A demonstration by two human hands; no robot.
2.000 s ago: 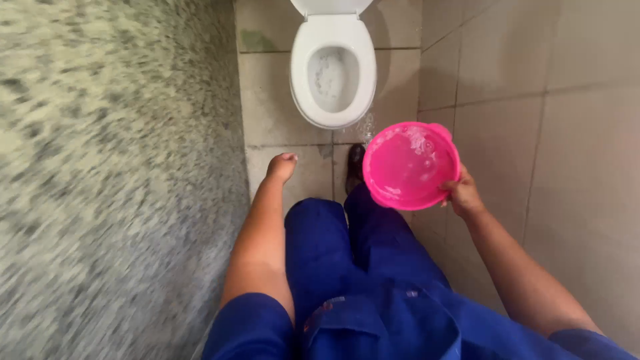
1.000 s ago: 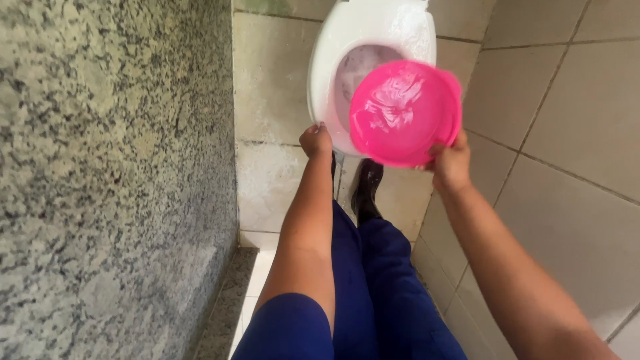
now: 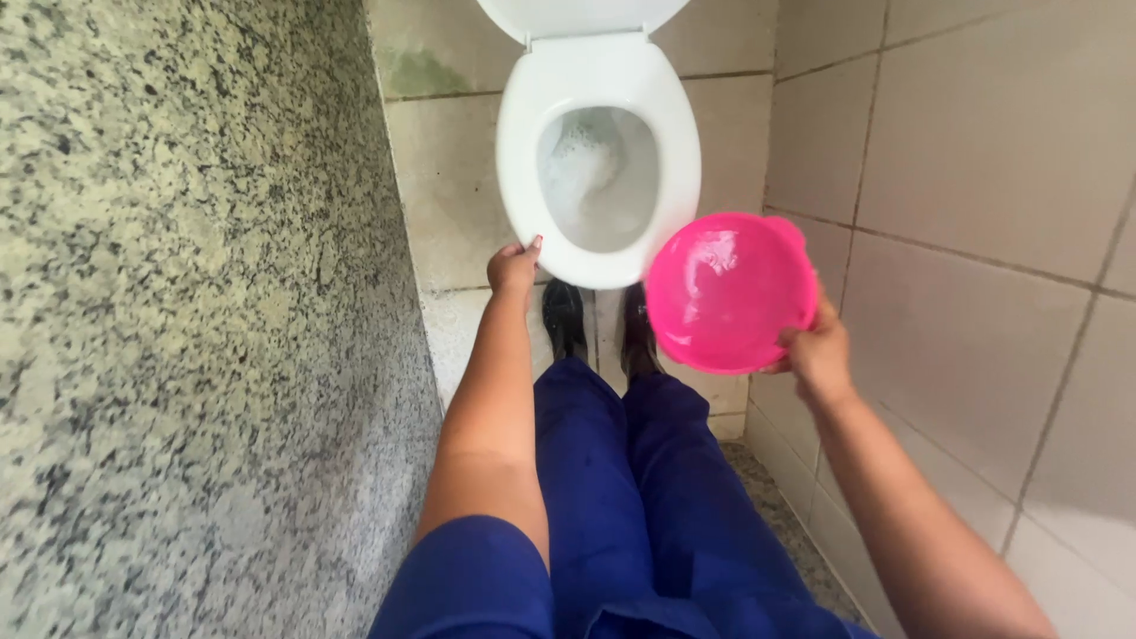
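My right hand (image 3: pixel 815 348) grips the rim of a round pink plastic basin (image 3: pixel 732 293), which shows a wet, shiny inside and is held just right of the toilet's front edge. My left hand (image 3: pixel 516 264) is at the front left edge of the white toilet seat (image 3: pixel 517 169), its thumb on the rim; the fingers beneath are partly hidden. Foamy water (image 3: pixel 577 173) lies in the toilet bowl. The white lid (image 3: pixel 586 13) is raised at the top of the view.
A speckled granite partition (image 3: pixel 195 293) stands close on the left, a tiled wall (image 3: pixel 967 222) on the right. My black shoes (image 3: pixel 564 319) are on the tiled floor (image 3: pixel 444 195) below the toilet's front. A green stain marks the floor at the back left.
My left hand, away from the toilet two seconds ago, is now at the seat's edge. The pink basin, over the front of the bowl one second ago, has moved off to its right.
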